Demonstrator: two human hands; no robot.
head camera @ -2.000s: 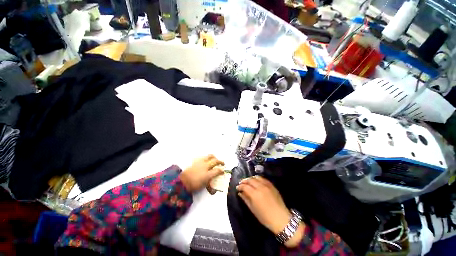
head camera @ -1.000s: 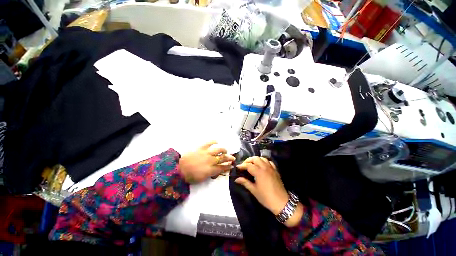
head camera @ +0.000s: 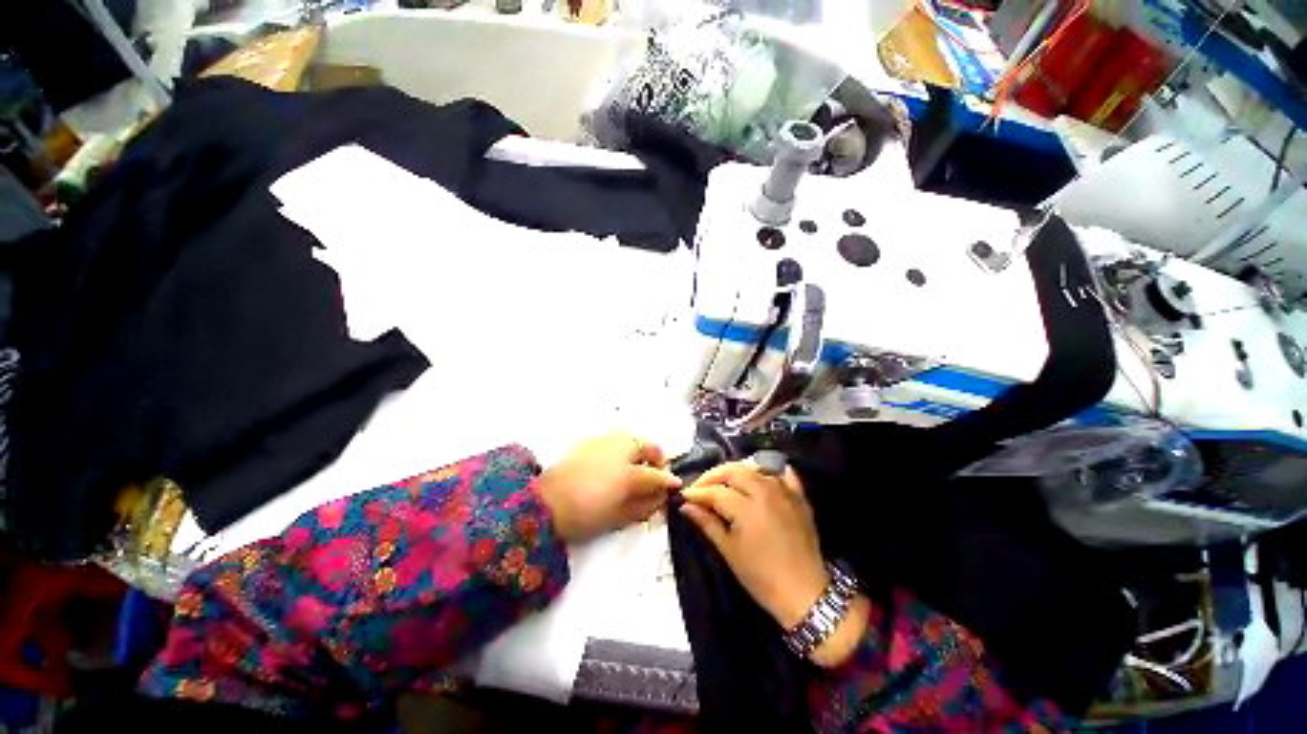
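The black garment piece lies right of and below the needle area and runs down under my right hand. My left hand has its fingers curled, pinching the edge of the black cloth near the presser foot. My right hand rests on the black cloth, its thumb and index finger pinching the same edge. The fingertips of both hands nearly touch. The sewing machine stands just beyond them. The needle tip is hidden.
A white cut panel lies left of the machine, beside a large black cloth pile. A black strip drapes over the machine arm. A crumpled clear bag is behind. A dark ruler-like plate lies at the front edge.
My view has tilted down. My left hand has moved right to the cloth edge and its fingers have closed. My right hand's fingertips have drawn in against it.
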